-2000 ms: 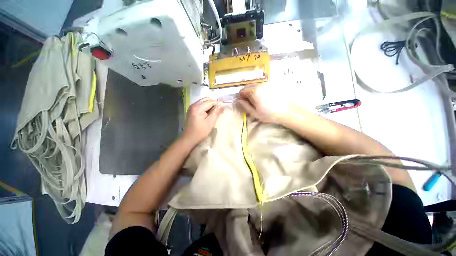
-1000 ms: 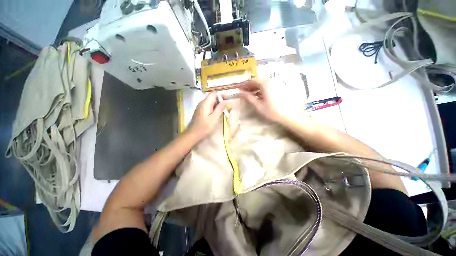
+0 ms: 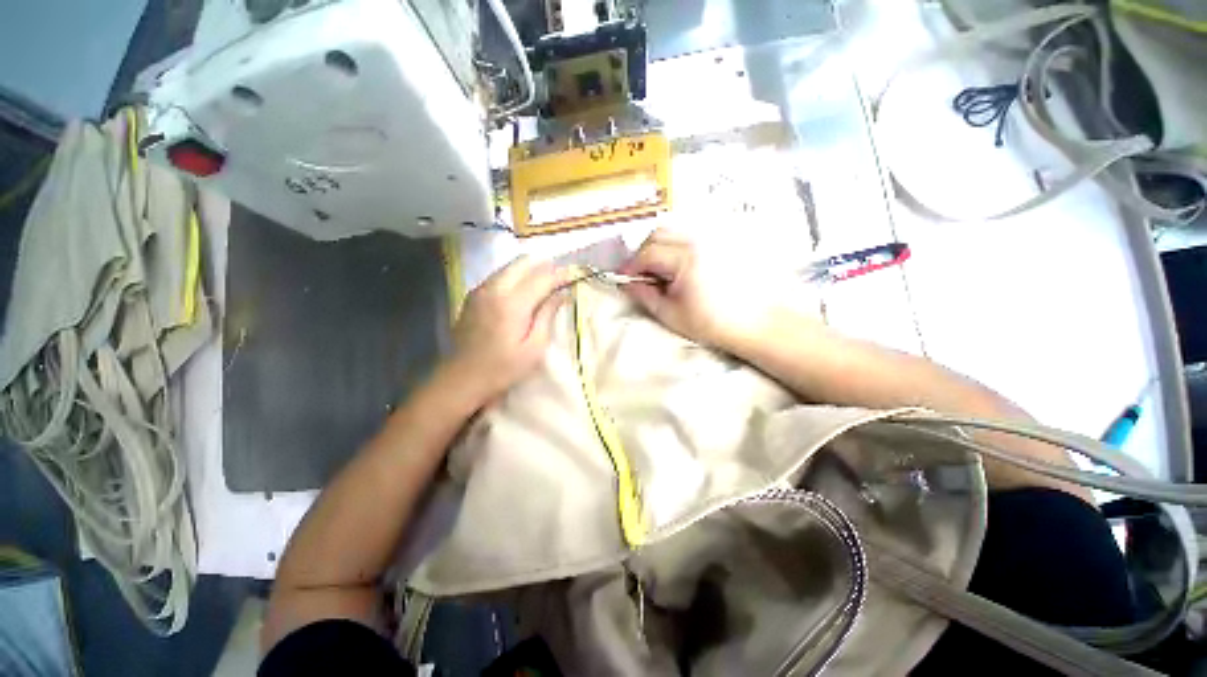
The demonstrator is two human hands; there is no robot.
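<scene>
The beige bag body lies over the table edge and lap, with yellow binding tape running down its middle. My left hand grips the bag's top edge at the left of the tape. My right hand pinches the same edge to the right, fingers closed. A small pale strip shows between the hands; what it is cannot be told. Both hands are just below the yellow-orange clamp frame, apart from it. A toothed zipper curves at the bag opening.
The white machine head with a red button is at upper left, above a dark metal plate. Stacked bags hang at far left. Thread snips lie right of the clamp. A black cord and blue stick are farther right.
My right hand has come down from beside the clamp frame to the bag edge. My left hand has moved slightly left and now lies flatter along the edge. The view has shifted a little.
</scene>
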